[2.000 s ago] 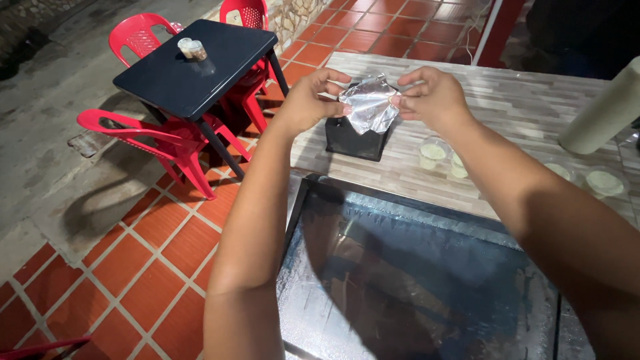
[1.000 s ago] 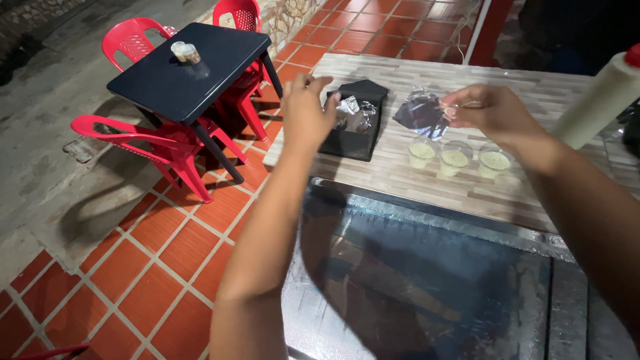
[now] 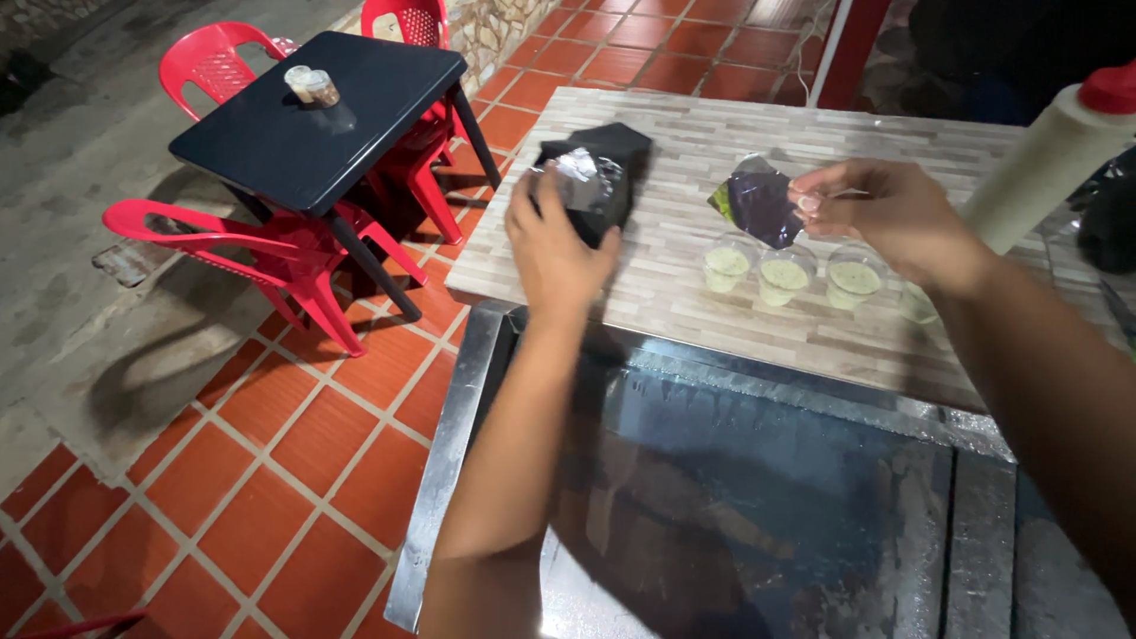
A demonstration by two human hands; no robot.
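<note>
My left hand (image 3: 559, 240) reaches over the near side of a black box (image 3: 603, 213), its fingers around it; the box holds crumpled foil (image 3: 581, 173) and looks blurred. Pinched between the thumb and fingers of my right hand (image 3: 874, 209) is a small shiny packet or wrapper (image 3: 759, 202), dark with a green patch. It hangs just above the tabletop, behind a row of clear plastic cups. These cups (image 3: 784, 277) hold a pale green sauce. My right wrist partly covers the rightmost one.
The wood-patterned counter (image 3: 692, 133) adjoins a metal-framed glass or metal surface (image 3: 754, 479) nearest me. A squeeze bottle with a red cap (image 3: 1038, 169) stands at right. At left are a dark table (image 3: 355, 106) bearing small cups (image 3: 312, 87), and red plastic chairs (image 3: 293, 266).
My hands, earlier together on the foil above the box, have moved apart. My left hand has come down onto the box, while the packet in my right hand is now to the right of it.
</note>
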